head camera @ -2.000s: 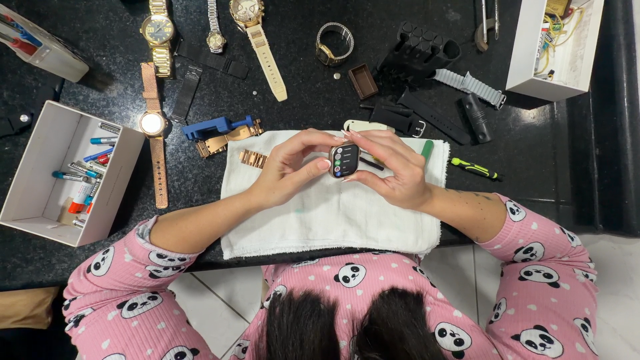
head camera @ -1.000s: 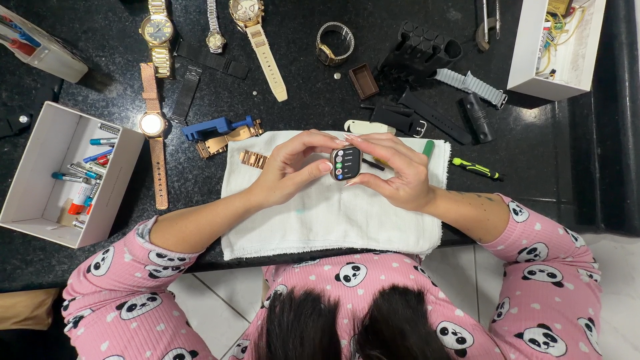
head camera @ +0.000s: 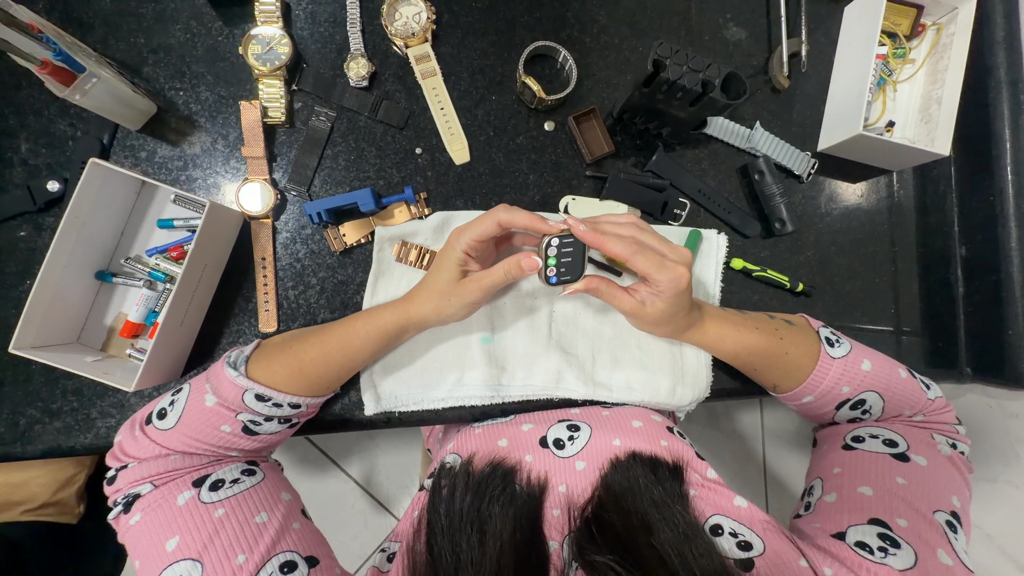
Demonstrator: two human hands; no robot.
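My left hand [head camera: 484, 264] and my right hand [head camera: 640, 268] hold a smartwatch case [head camera: 564, 258] without its band, over a white towel [head camera: 528, 352]. The lit screen faces up and shows a list of round icons. My left thumb and fingers grip its left side; my right fingertips are at its top and lower right edge. A rose-gold link band piece [head camera: 414, 255] lies by my left hand. Dark and yellow slim tools lie partly hidden under my right hand, and a green strip [head camera: 693, 242] is beside it.
A blue band-link tool [head camera: 360, 204] with a gold band stands behind the towel. Several wristwatches, a gold one [head camera: 267, 50] among them, and black straps [head camera: 704, 192] lie beyond. White boxes, one with markers [head camera: 104, 368], flank the work area. A green-black screwdriver [head camera: 768, 276] lies right.
The list on the watch screen has shifted. Both hands have stayed in nearly the same place with the watch between them.
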